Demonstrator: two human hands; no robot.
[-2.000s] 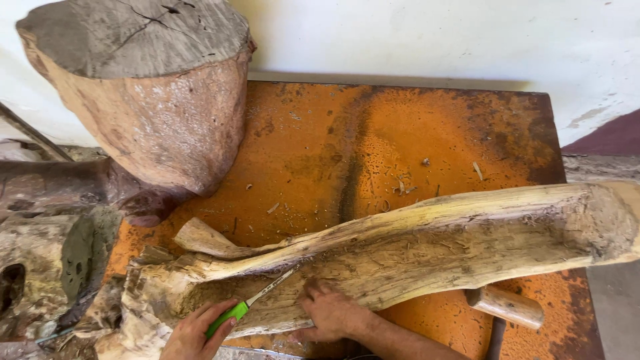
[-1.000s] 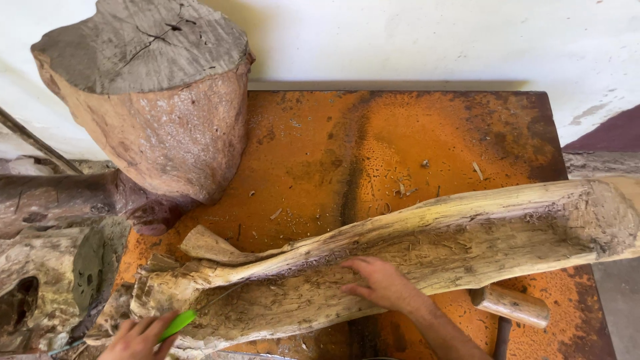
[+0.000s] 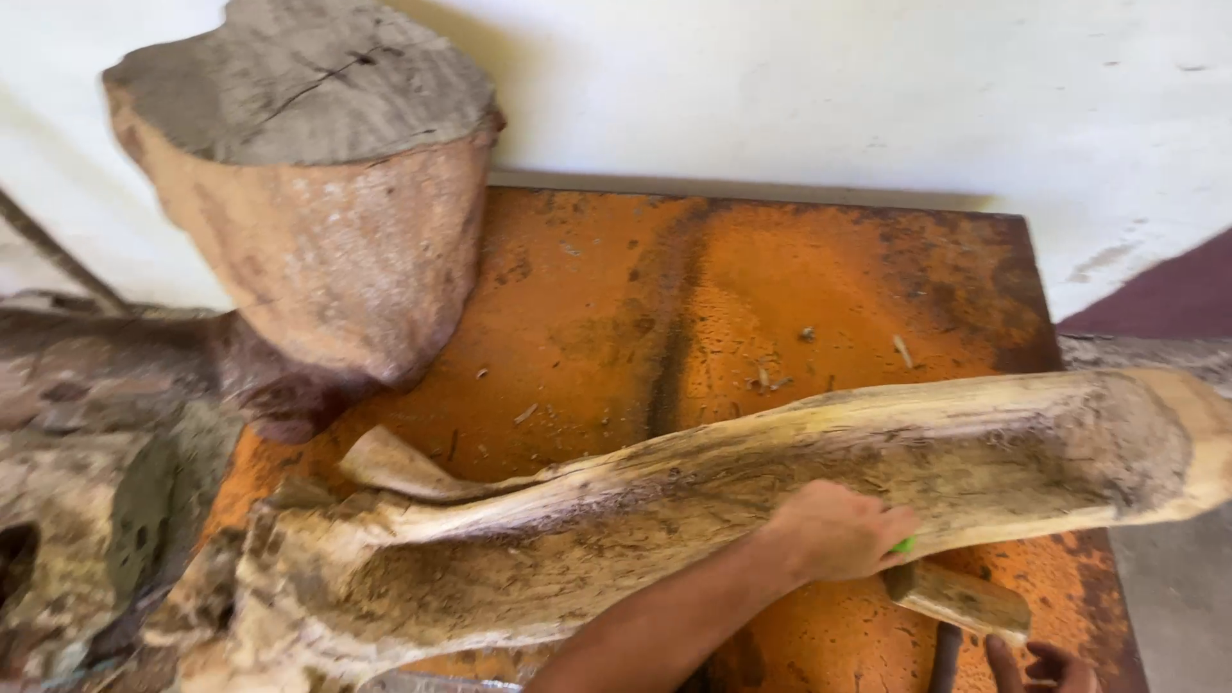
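A long hollowed log [image 3: 674,500] lies slantwise across the front of the table, its trough facing up. My left hand [image 3: 839,531] is over the log's near edge, right of the middle, closed around a tool whose green handle [image 3: 903,546] shows only as a small patch; its shaft is hidden. Just below the log lies a wooden mallet [image 3: 961,599], with its dark handle pointing toward the bottom edge. At the lower right, my right hand [image 3: 1044,669] is partly cut off by the frame, fingers apart beside the end of the mallet head.
A big tree stump section [image 3: 327,231] stands at the back left of the rusty orange table [image 3: 597,318]. More rough wood pieces [image 3: 77,481] crowd the left side. Wood chips [image 3: 765,380] are scattered on the tabletop, and a white wall [image 3: 818,96] rises behind it.
My left hand has moved from the log's left end to the right, with the green-handled tool. My right hand has left the trough and moved down and right to the mallet.
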